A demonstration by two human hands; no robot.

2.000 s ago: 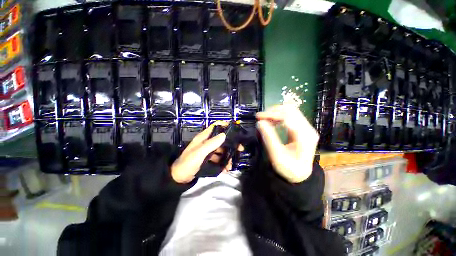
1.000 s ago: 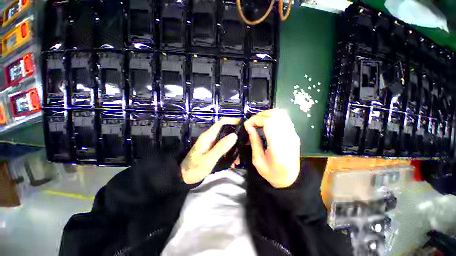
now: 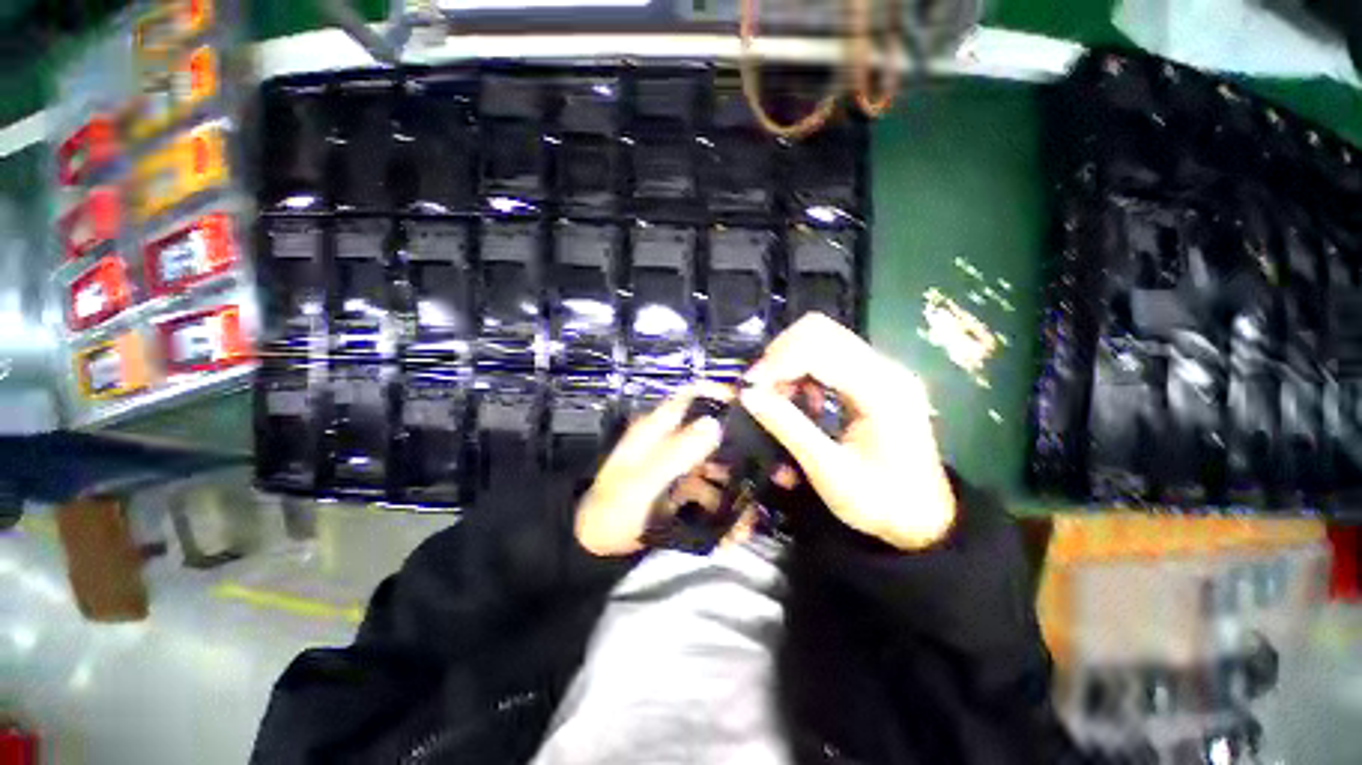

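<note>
My left hand (image 3: 645, 481) is shut on a black device housing (image 3: 741, 448) in front of my chest, over the near edge of the black blister tray (image 3: 515, 341). My right hand (image 3: 859, 434) is at the top end of the housing, its thumb and index fingertip together there. Whether a tiny part is between them cannot be told. The fingers hide most of the housing. A loose pile of tiny pale parts (image 3: 961, 332) lies on the green mat (image 3: 934, 194) to the right of the tray.
More black trays (image 3: 1195, 314) are at right. A clear tray of red and yellow units (image 3: 187, 257) is at left. An orange cable (image 3: 792, 123) hangs over the tray's far edge. A blurred clear tray of dark units (image 3: 1180, 658) is at lower right.
The right hand has moved from beside the pile to the housing, and its fingertips stay at the housing's top. The view has shifted, showing more of the left and far side.
</note>
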